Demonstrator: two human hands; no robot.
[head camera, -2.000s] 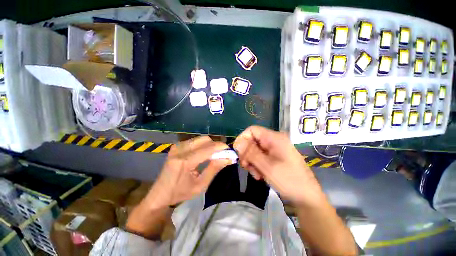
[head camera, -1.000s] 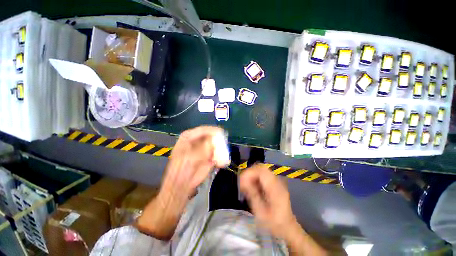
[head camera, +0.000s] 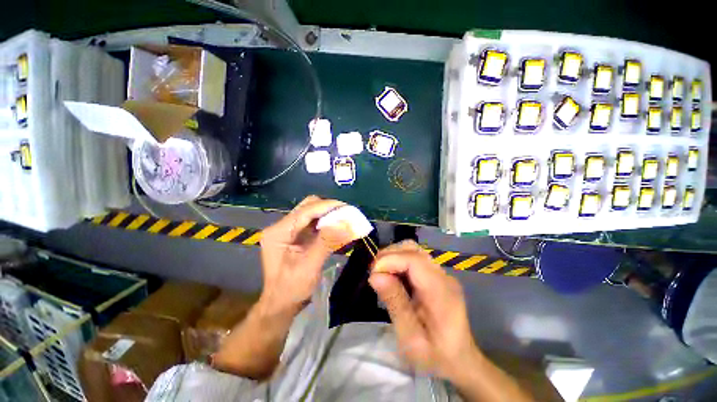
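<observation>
My left hand (head camera: 295, 255) holds a white-pink closed unit (head camera: 346, 224) between thumb and fingers, in front of the bench edge. My right hand (head camera: 417, 290) pinches a thin yellow-gold rubber band (head camera: 369, 245) that stretches to the unit's right corner. On the green bench lie white back covers (head camera: 350, 143) and open housings (head camera: 391, 104) with pink-white rims. A thin coil of rubber bands (head camera: 406, 176) lies right of them. The fingers hide part of the held unit.
A blister tray (head camera: 465, 141) of housings is at the right, stacked trays (head camera: 82, 102) at the left. A small carton (head camera: 212, 82), round parts tub (head camera: 200, 165) and arching clear hose (head camera: 320, 98) stand left of centre. Brown cartons (head camera: 157, 314) and a blue stool (head camera: 578, 263) are below.
My hands came apart, then closer again, and a thin band now shows between them. The held unit has turned from edge-on to showing its white face. The view has shifted slightly.
</observation>
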